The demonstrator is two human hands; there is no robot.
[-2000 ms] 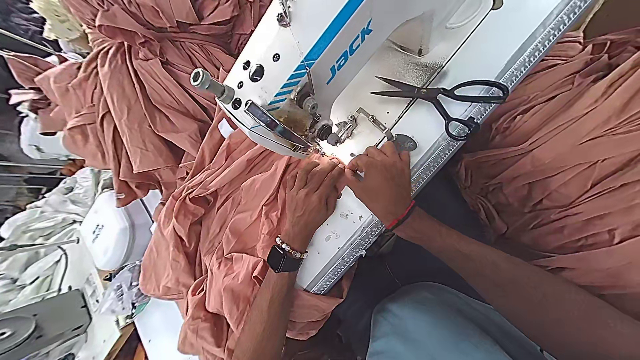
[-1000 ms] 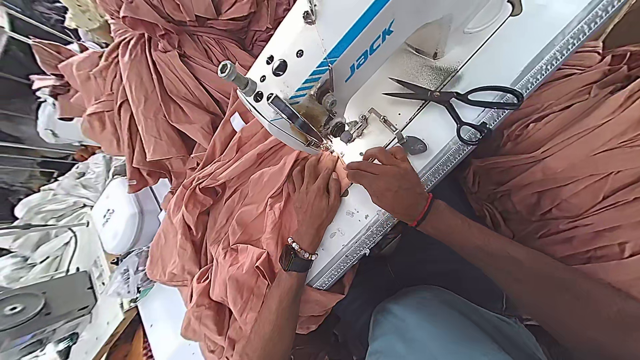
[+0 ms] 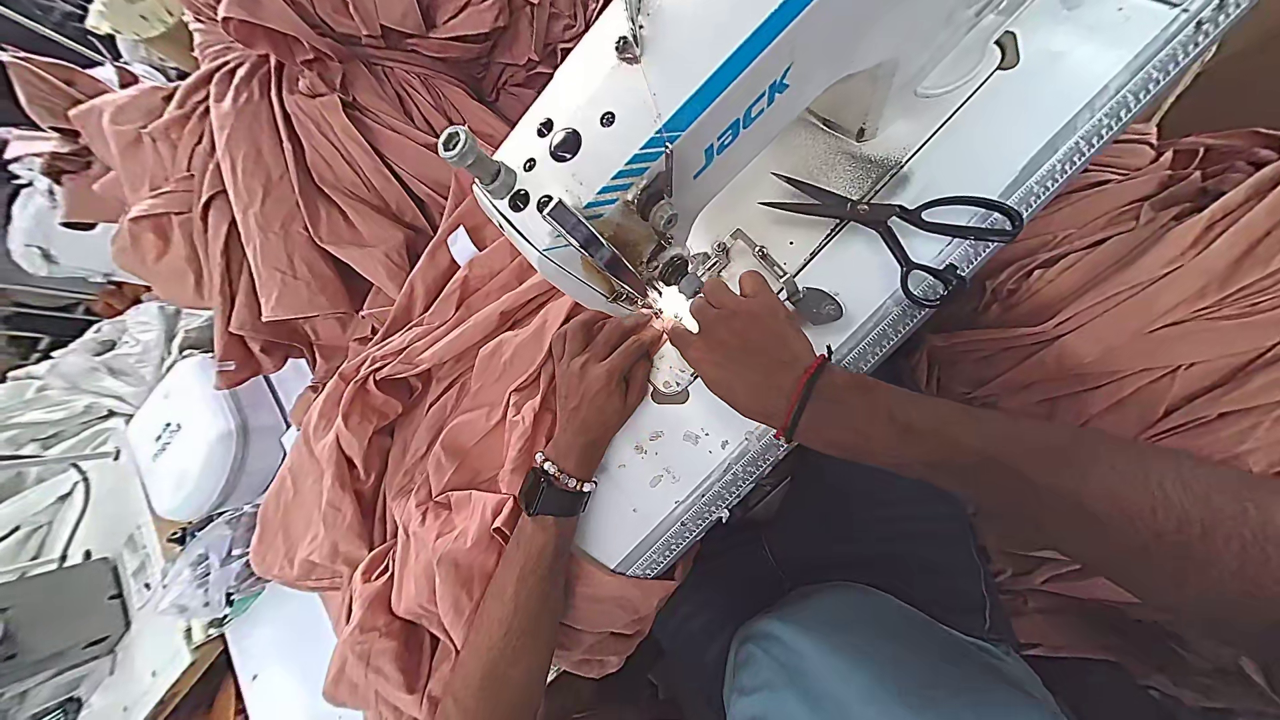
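A white Jack sewing machine [image 3: 740, 110] stands at the upper middle, its lit needle area just beyond my fingertips. My left hand [image 3: 600, 375], with a bead bracelet and a dark watch at the wrist, presses on salmon-pink fabric [image 3: 450, 400] that spreads over the table to the left. My right hand [image 3: 745, 345], a red and black cord at its wrist, has its fingers closed on the fabric's edge close beside the presser foot. The foot itself is mostly lost in glare. Black-handled scissors [image 3: 880, 215] lie partly open on the machine bed, to the right of my right hand.
A measuring tape [image 3: 700, 515] runs along the table's near edge. More pink fabric is heaped behind at the upper left [image 3: 300, 150] and hangs at the right [image 3: 1130, 300]. Farther left are a white machine part [image 3: 190, 440], a plastic bag [image 3: 210, 565] and pale cloth [image 3: 90, 380].
My right hand's fingers, spread a little above the fabric one second ago, are now drawn in closer to my left hand at the needle area. The scissors have stayed on the machine bed.
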